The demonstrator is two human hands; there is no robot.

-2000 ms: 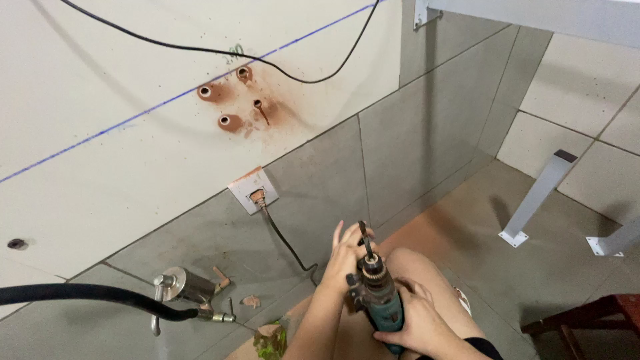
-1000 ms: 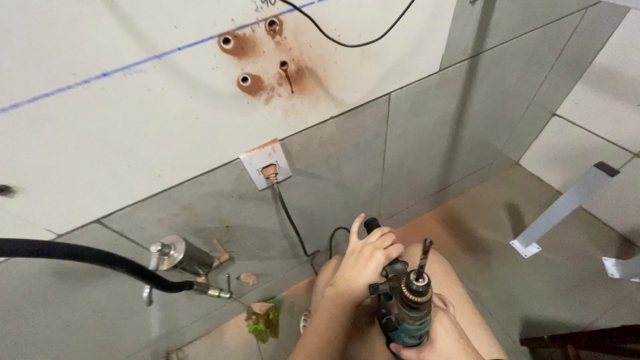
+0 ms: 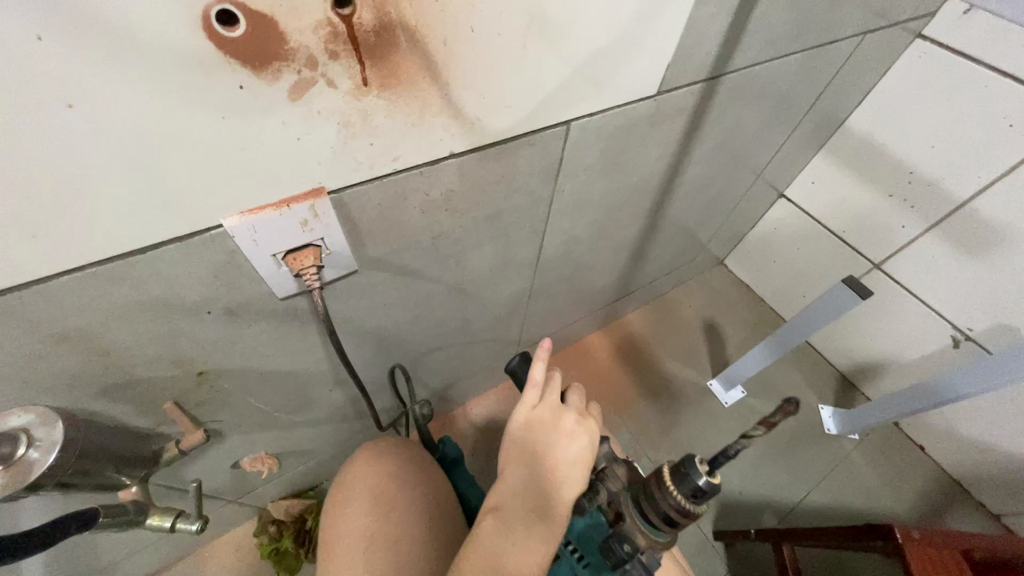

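Note:
A teal corded power drill (image 3: 588, 536) lies across the person's lap, its keyed chuck and dusty masonry bit (image 3: 754, 434) pointing up and right. My left hand (image 3: 552, 432) is closed around the drill's black side handle (image 3: 518, 370), with the index finger extended along it. My right hand is not visible; the drill's lower body runs out of the frame. A dark cord with a dust-covered plug (image 3: 304, 260) sits in the white wall socket (image 3: 340, 248). Above, the white wall has drilled holes (image 3: 228, 19) ringed with reddish dust.
At left, a metal cylinder (image 3: 80, 452) with a valve and black hose (image 3: 52, 532) stands near the grey tiled wall. Leafy greens (image 3: 284, 536) lie beside the knee. Grey metal legs with base plates (image 3: 788, 340) stand at right, above a reddish-brown wooden stool (image 3: 920, 548).
The drill bit has swung from pointing upward to pointing up and right. My left hand stays at the side handle. My right hand, seen on the drill body earlier, has gone out of sight.

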